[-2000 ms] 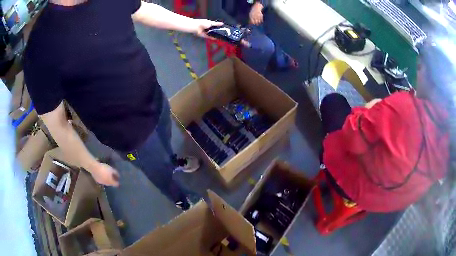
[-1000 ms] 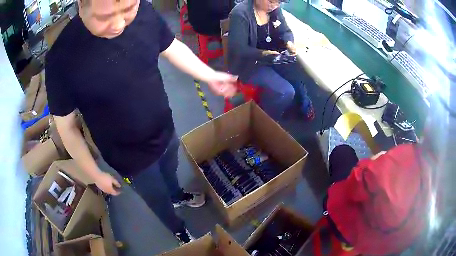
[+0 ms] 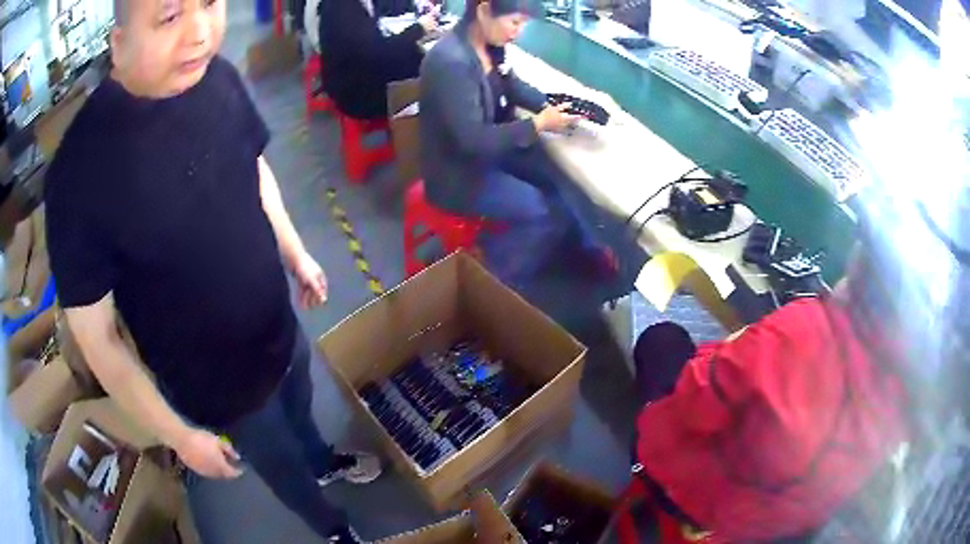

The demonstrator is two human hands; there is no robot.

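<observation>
Neither of my hands is in the picture. Nearest in front of me is an open brown carton (image 3: 511, 446) on the grey floor. It holds dark slim units (image 3: 425, 409) in tight rows, with some blue showing among them at the back right. A second carton (image 3: 491, 523) with loose dark parts is cut off by the bottom edge. A seated person at the bench holds a dark device (image 3: 578, 107) in both hands.
A person in a black T-shirt (image 3: 170, 234) stands left of the carton. A person in red (image 3: 776, 414) sits at the right. A black boxy device (image 3: 704, 207) and yellow sheet (image 3: 668, 278) are near the bench. A carton of white parts (image 3: 122, 494) is at lower left.
The view has tilted up, showing more bench and seated people. The standing person's outstretched arm has lowered; the device seen in that hand earliest is no longer there. The seated person's hands are now at the bench edge.
</observation>
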